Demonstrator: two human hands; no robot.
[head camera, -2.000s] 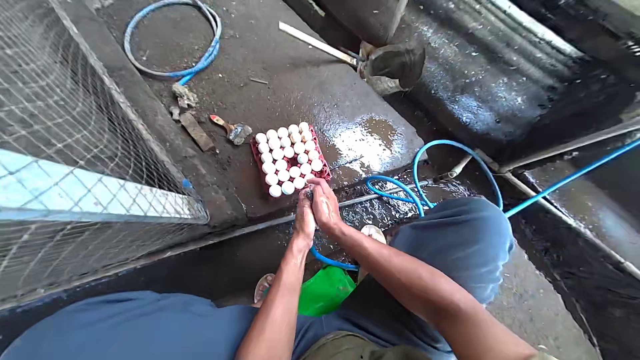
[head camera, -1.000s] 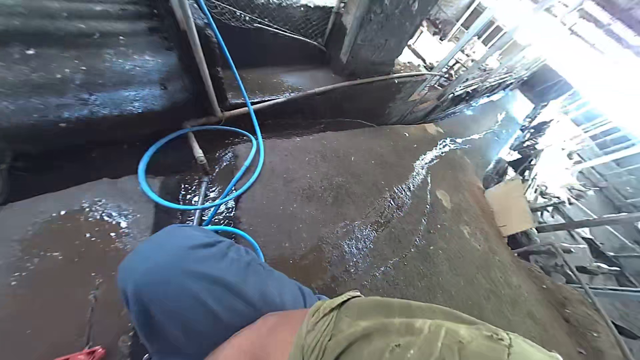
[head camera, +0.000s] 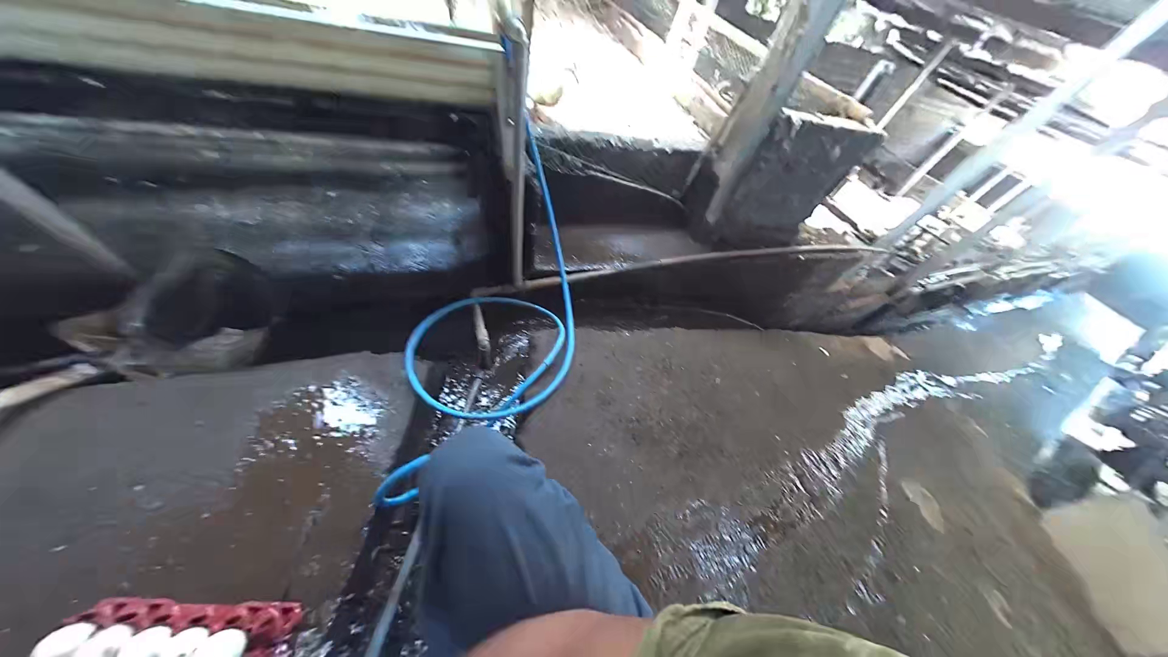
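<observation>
Neither of my hands is in the head view; only part of my bare arm (head camera: 558, 634) and an olive sleeve (head camera: 757, 633) show at the bottom edge. Beside the arm rises my knee in blue trousers (head camera: 511, 529). A red egg tray (head camera: 260, 619) with several white eggs (head camera: 146, 643) is cut off at the bottom left. A blue hose (head camera: 568, 351) lies looped beyond the knee, across a wet drain channel, and runs up toward a post.
A pipe end (head camera: 482, 338) sticks out over the wet channel. At the left lies a dark, worn container (head camera: 205, 310) near a pole (head camera: 46, 388). Behind are a low wall (head camera: 730, 283) and a concrete block (head camera: 785, 178). Water lies on the concrete floor (head camera: 675, 411).
Two seconds ago both my hands were together beside the egg tray; now they are out of view. The view has swung strongly, and since one second ago partly back, with the tray's edge showing.
</observation>
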